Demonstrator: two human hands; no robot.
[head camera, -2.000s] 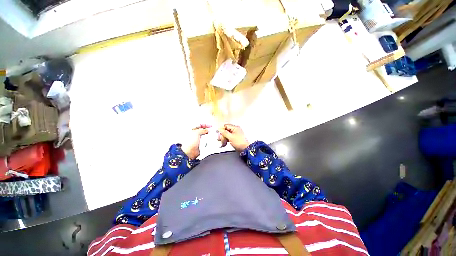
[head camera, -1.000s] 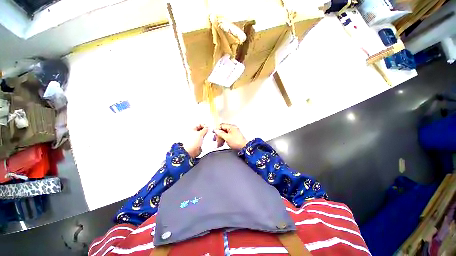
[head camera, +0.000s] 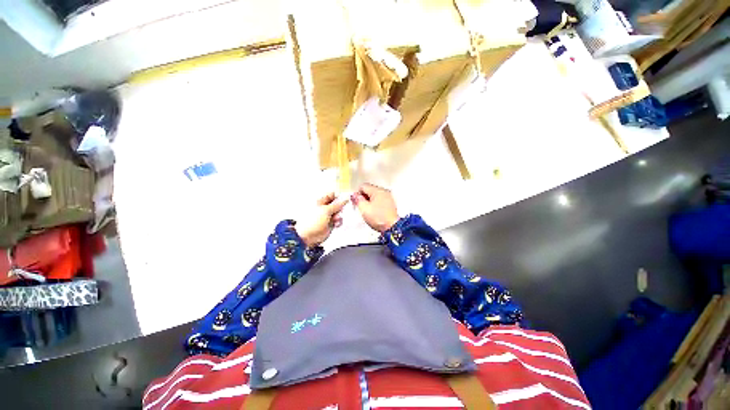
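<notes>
A tied tan bundle (head camera: 332, 96) stands on the white table in front of me. A white tag (head camera: 373, 122) hangs at its knot. A narrow tan-yellow tie strip (head camera: 343, 160) runs from the bundle down towards my fingers. My left hand (head camera: 320, 220) and my right hand (head camera: 375, 207) are close together in front of my apron, below the bundle, with fingertips pinched at the strip's lower end. Glare washes out the strip's end and any white card between or under my hands.
A second tied bundle (head camera: 488, 60) with its own tag stands at the right. A small blue-and-white label (head camera: 200, 171) lies on the white table (head camera: 216, 256). Brown and red stock (head camera: 44, 252) is stacked at the left. A blue bin and boards are at the lower right.
The white card seen between my hands two seconds ago is no longer distinct. My left hand has moved right and my right hand slightly up, bringing my fingertips near the strip's end.
</notes>
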